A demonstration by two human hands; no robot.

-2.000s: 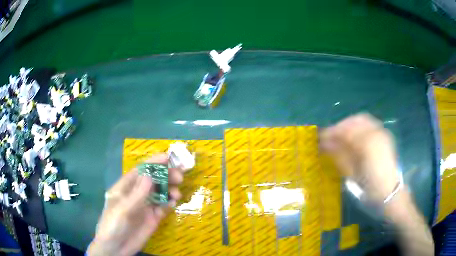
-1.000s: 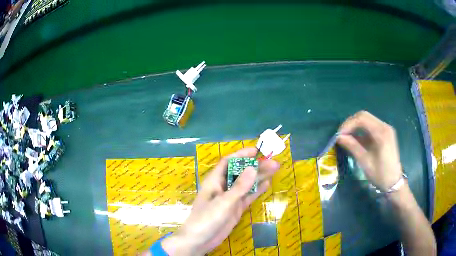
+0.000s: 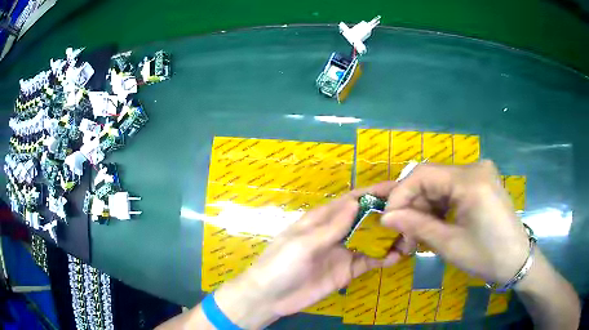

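Observation:
My left hand (image 3: 316, 251) holds a circuit board (image 3: 369, 205) between thumb and fingers, over the yellow tape sheets (image 3: 271, 174). A yellow adhesive piece (image 3: 374, 237) lies against the board's side. My right hand (image 3: 445, 213) is at the board, with thumb and fingertips at the upper edge of the yellow piece. A small part of the white plug end (image 3: 408, 170) shows above my right fingers; the rest is hidden. One taped unit (image 3: 338, 76) lies on the green bench beyond the sheets, its plug pointing away.
A large pile of untaped units (image 3: 71, 135) covers the left side, partly on a black mat (image 3: 74, 225). More parts in rows (image 3: 90, 290) show at the lower left. A brighter green strip (image 3: 258, 11) runs along the far edge.
My right hand has moved left from the right edge of the sheets to the board. The board is turned, and a yellow piece now shows against it. The view has shifted.

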